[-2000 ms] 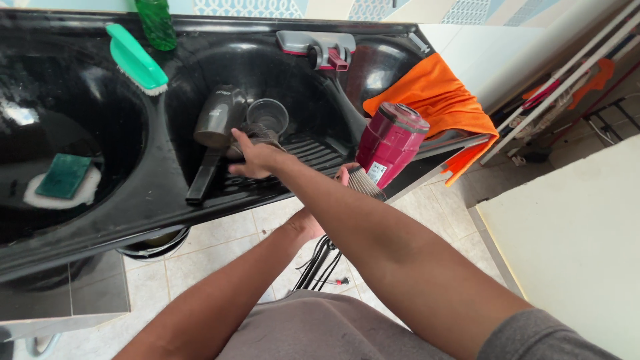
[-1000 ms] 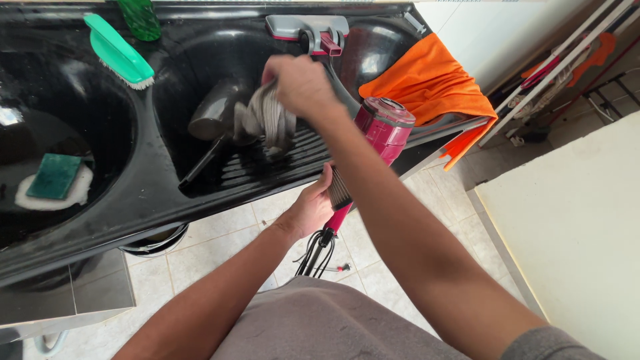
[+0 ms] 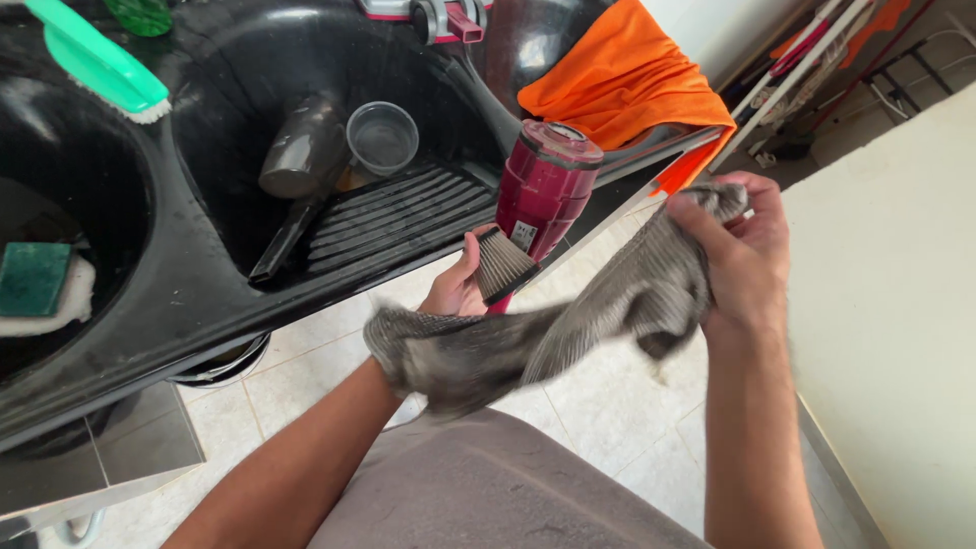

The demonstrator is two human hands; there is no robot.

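Observation:
My left hand point(image 3: 457, 280) grips a pleated cone-shaped vacuum filter point(image 3: 503, 265) with a dark rim. Right behind the filter stands a magenta stick vacuum cleaner point(image 3: 547, 183), upright at the sink's front edge. On the right, my right hand point(image 3: 740, 244) pinches one end of a grey, stained cloth point(image 3: 610, 305). The cloth is blurred and hangs across in front of my left wrist, hiding part of it. In the sink basin lie a dark translucent cup-like container point(image 3: 303, 156), a dark crevice nozzle point(image 3: 286, 240) and a round clear plastic container point(image 3: 383, 139).
An orange cloth point(image 3: 633, 72) drapes over the sink's right corner. A vacuum floor head point(image 3: 450, 17) rests at the back. At the left are a green brush point(image 3: 107, 61), a green bottle point(image 3: 141, 14) and a green sponge point(image 3: 34, 278). A pale wall point(image 3: 892, 290) stands at the right.
My right hand has moved from over the basin to the right, carrying the grey cloth out of the sink. My left hand stays beside the vacuum with the filter.

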